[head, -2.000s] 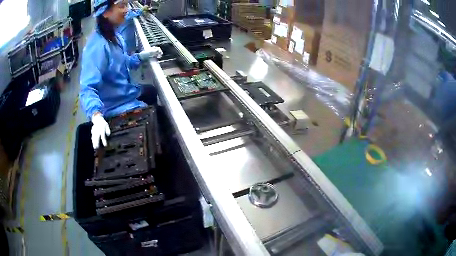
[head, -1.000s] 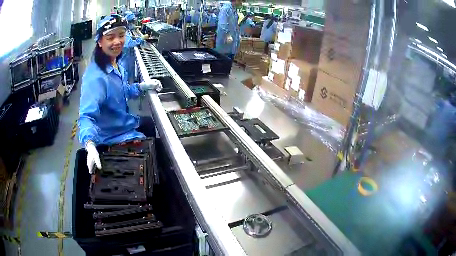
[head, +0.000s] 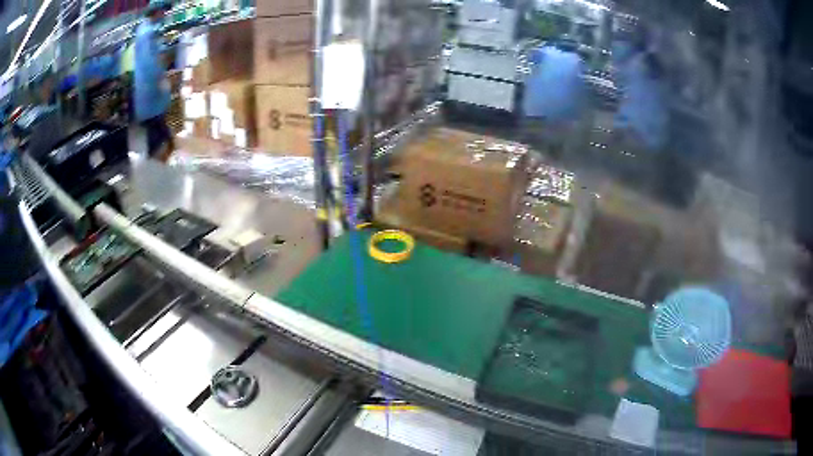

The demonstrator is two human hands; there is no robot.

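Neither of my hands is in the picture. A circuit board in a dark carrier (head: 96, 260) lies on the conveyor rails at the left. The long pale conveyor rail (head: 294, 322) runs from the upper left to the lower right. A round metal knob (head: 234, 386) sits in the steel bed. A white gridded record sheet (head: 419, 429) lies low in the centre with a thin yellow-orange stick (head: 392, 408) at its top edge. A shallow black tray (head: 542, 358) with small pieces in it lies on the green mat (head: 428, 294).
A yellow tape ring (head: 391, 246), light blue fan (head: 691, 328), red sheet (head: 744, 392) and small white label sheet (head: 635, 422) are on the mat. A blue cord (head: 358, 267) hangs in front. Cartons (head: 459, 191) and blurred people in blue stand behind.
The view has swung right. The seated person and the stacked carriers have mostly left the picture; the mat, tray, fan and red sheet have come in.
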